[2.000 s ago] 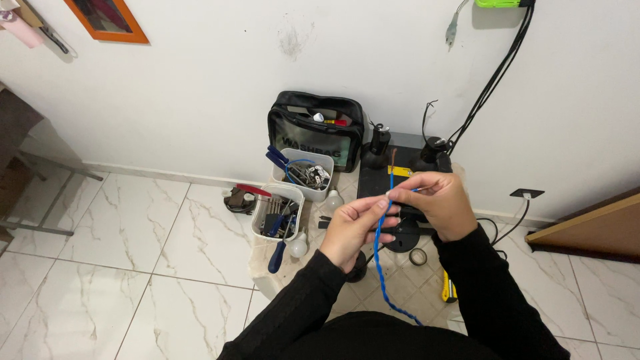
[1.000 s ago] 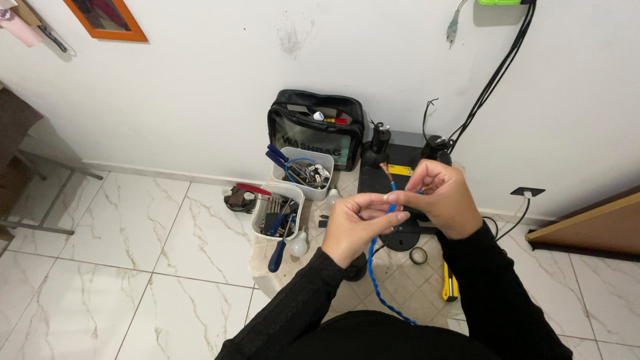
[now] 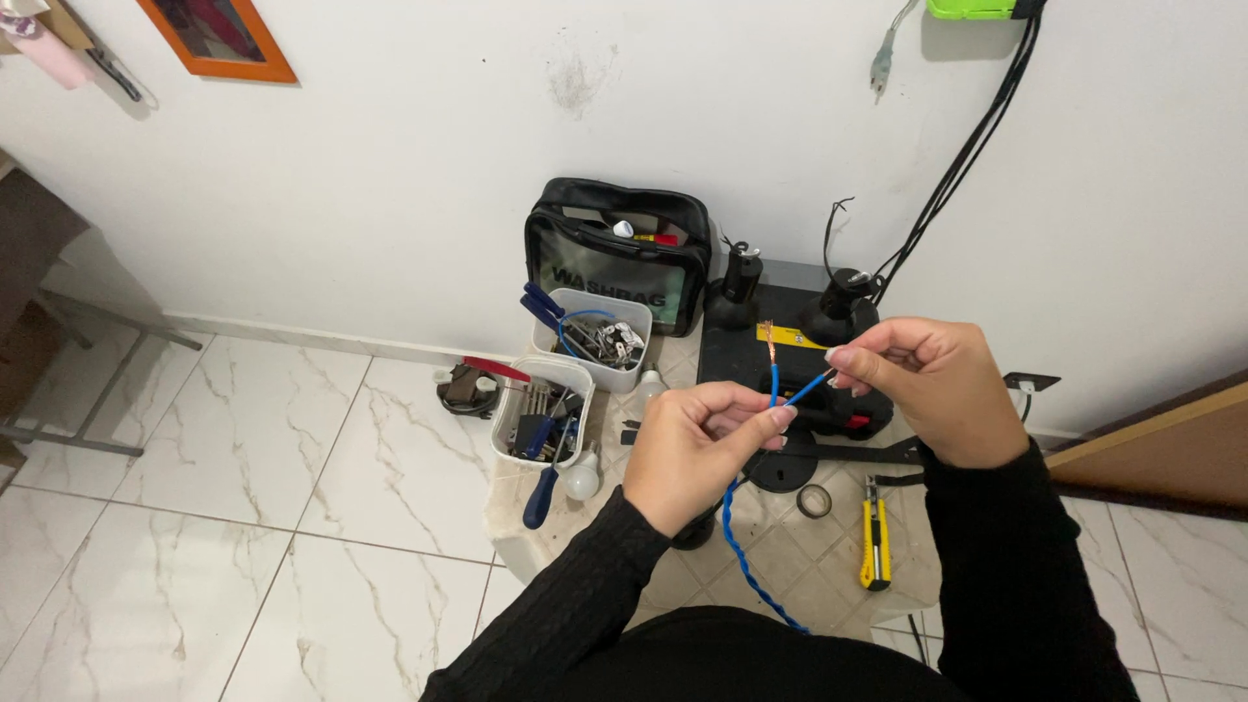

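My left hand (image 3: 702, 444) pinches a twisted blue electrical cable (image 3: 743, 565) just below the point where its two wires part. One blue wire stands upright, its bare copper strands (image 3: 771, 341) fanned out at the tip. The other wire slants to the right, and my right hand (image 3: 916, 380) holds its end between thumb and fingertips, which partly hide that end. The cable hangs in a curve below my left hand toward my body. Behind the hands lies a black tool case (image 3: 731, 361) with a yellow label.
On the table (image 3: 663, 575) stand two plastic tubs of tools (image 3: 588, 366), a black wash bag (image 3: 619, 253), black lamp sockets (image 3: 741, 273), light bulbs (image 3: 582, 478), a tape roll (image 3: 814, 501) and a yellow utility knife (image 3: 876, 546). A screwdriver (image 3: 539, 497) sticks out over the left edge. Black cables (image 3: 960, 166) hang down the wall.
My hands were close together on the cable one and two seconds ago. Now the right hand is farther right, and the two wire ends are spread apart.
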